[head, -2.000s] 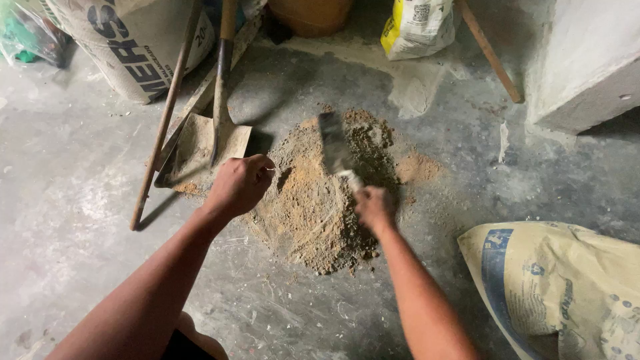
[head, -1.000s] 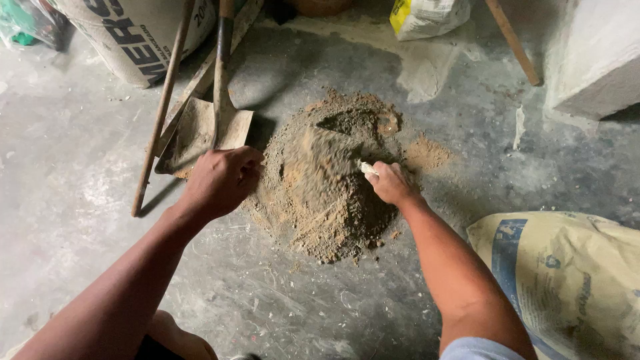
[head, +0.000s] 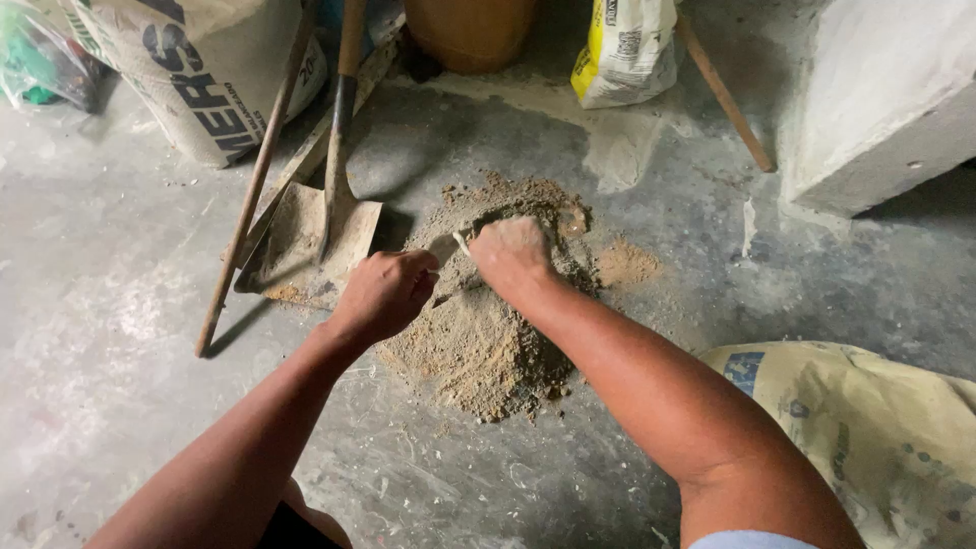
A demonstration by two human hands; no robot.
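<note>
A heap of dry sand and cement mix (head: 480, 351) lies on the concrete floor. My right hand (head: 512, 248) is closed around the pale handle of a trowel (head: 444, 248) over the upper part of the heap; the blade points left and is partly blurred. Beside the heap's left edge my left hand (head: 391, 290) hangs with curled fingers, close to the trowel's blade; whether it holds anything cannot be made out. Just left of that hand, a shovel (head: 305, 236) rests with its dusty blade on the floor.
A wooden pole (head: 252, 191) leans left of the shovel, near a large white sack (head: 206, 84). A brown container (head: 470, 30) and a yellow-white bag (head: 629, 53) stand behind. At right are a stick (head: 724, 91), a concrete block (head: 877, 107) and a paper sack (head: 862, 427).
My right hand has moved left across the heap with the trowel, from the heap's right side, and is now near my left hand. The left hand stays at the heap's left edge.
</note>
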